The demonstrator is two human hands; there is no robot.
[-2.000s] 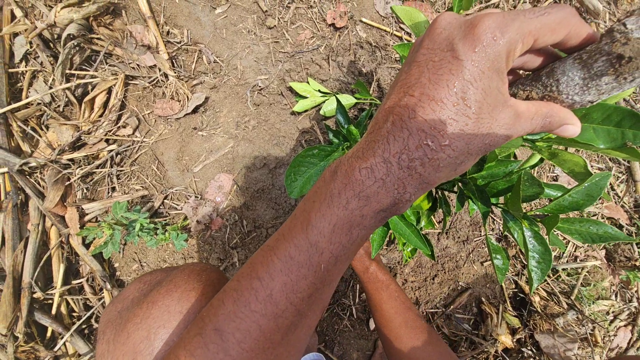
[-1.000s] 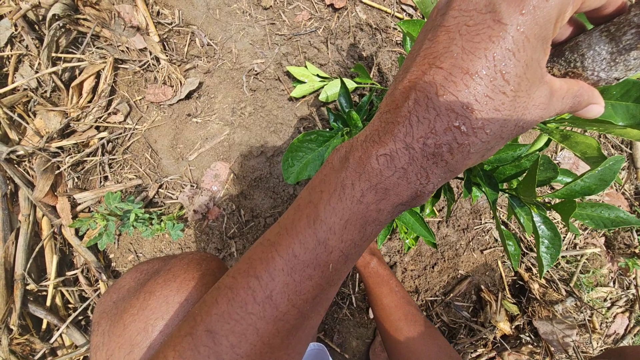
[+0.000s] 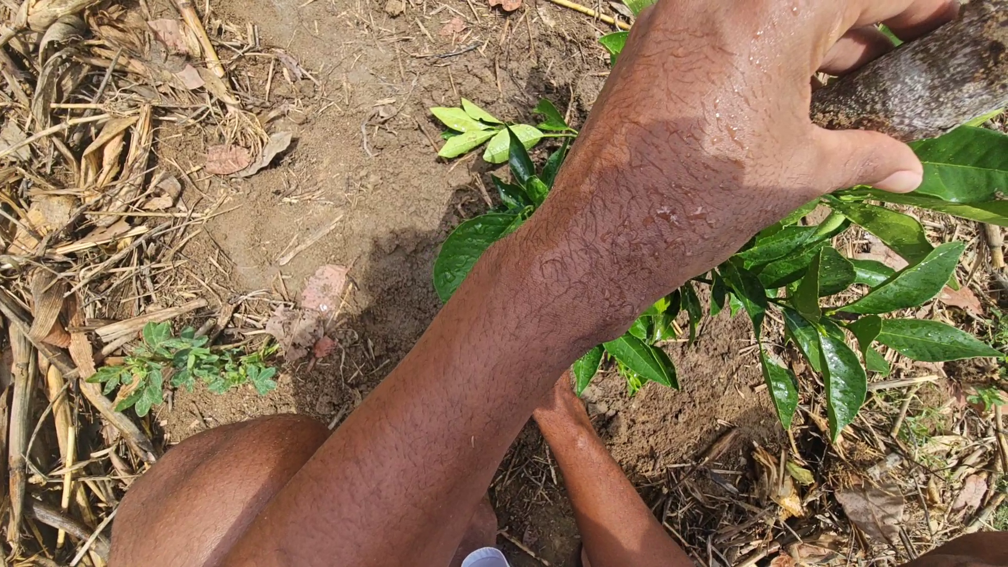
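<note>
My left hand (image 3: 732,102), wet and seen from its back, reaches to the upper right. Its thumb and fingers are around a thick, mottled grey-brown piece of wood (image 3: 917,79), which runs out of view at the right edge. Below the hand and forearm is a leafy plant (image 3: 827,315) with glossy, wet green leaves; its stem base is hidden. My right forearm rises from the bottom, and only the wrist edge of my right hand (image 3: 561,398) shows near the lower leaves. The left forearm covers the rest, so its fingers are hidden.
Damp bare soil (image 3: 339,189) surrounds the plant. Dry stalks and straw (image 3: 79,220) lie along the left, with a small green weed (image 3: 189,366) beside them. More dry leaf litter (image 3: 870,504) lies at the lower right. My bent knee (image 3: 228,480) is at the lower left.
</note>
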